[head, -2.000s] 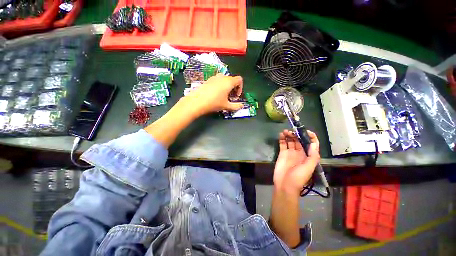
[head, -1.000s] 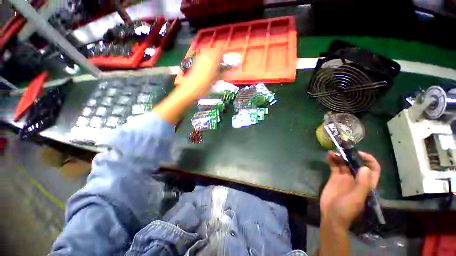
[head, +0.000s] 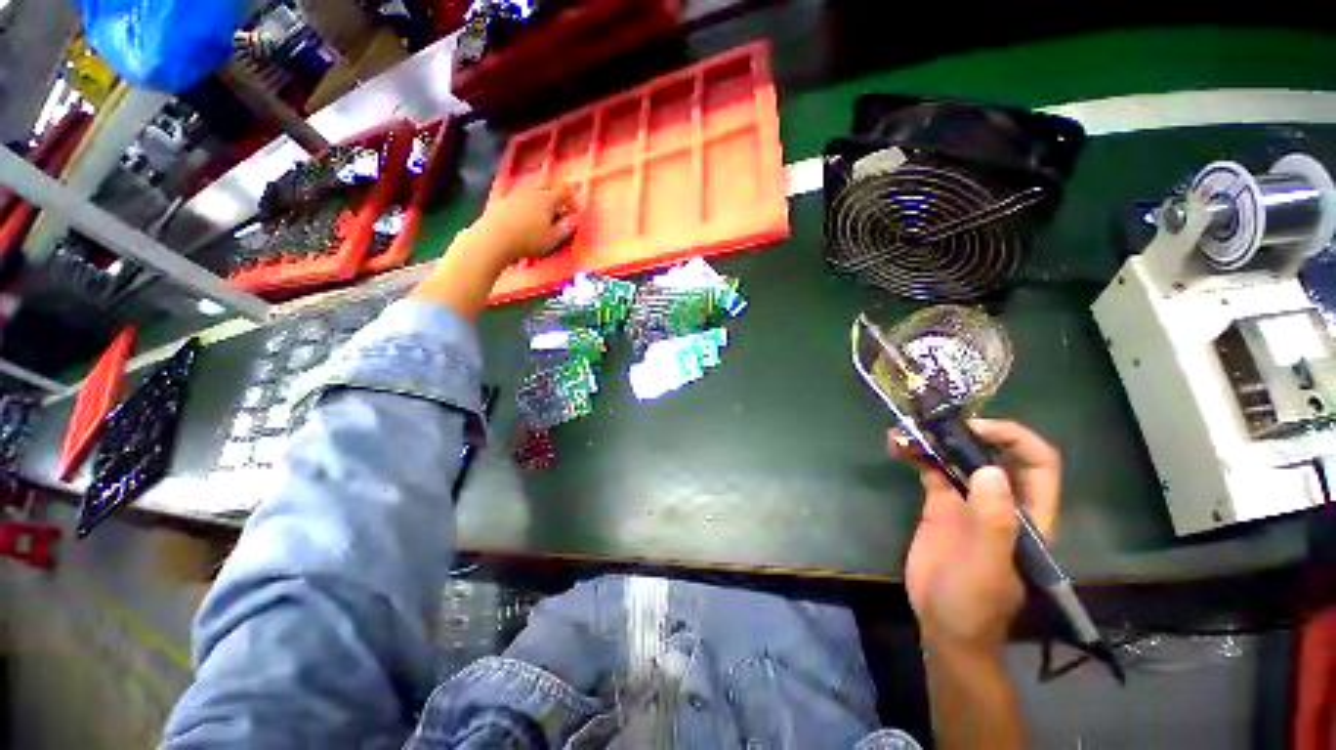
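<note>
My right hand [head: 974,535] holds the black soldering iron [head: 960,447], its metal tip and pale curved tube over the round tin [head: 952,359] with silvery contents. My left hand [head: 528,224] is at the left part of the red compartment tray [head: 630,169], fingers curled; whether it holds anything cannot be told. Fanned stacks of small circuit boards, one on the left [head: 557,388] and one on the right [head: 677,364], lie on the green mat in front of the tray. A small pile of red-and-black parts [head: 536,448] lies just below the left stack.
A black fan [head: 930,220] stands behind the tin. A white box [head: 1223,359] with a solder reel [head: 1245,213] is at right. My left sleeve partly covers the blister tray [head: 301,366] and the phone. More red trays [head: 344,220] are at back left; a dark tray [head: 135,432] is at far left.
My left hand has moved from the boards up to the red tray, where dark bundles showed before and none shows now. The view has swung left. My right hand still holds the iron near the tin.
</note>
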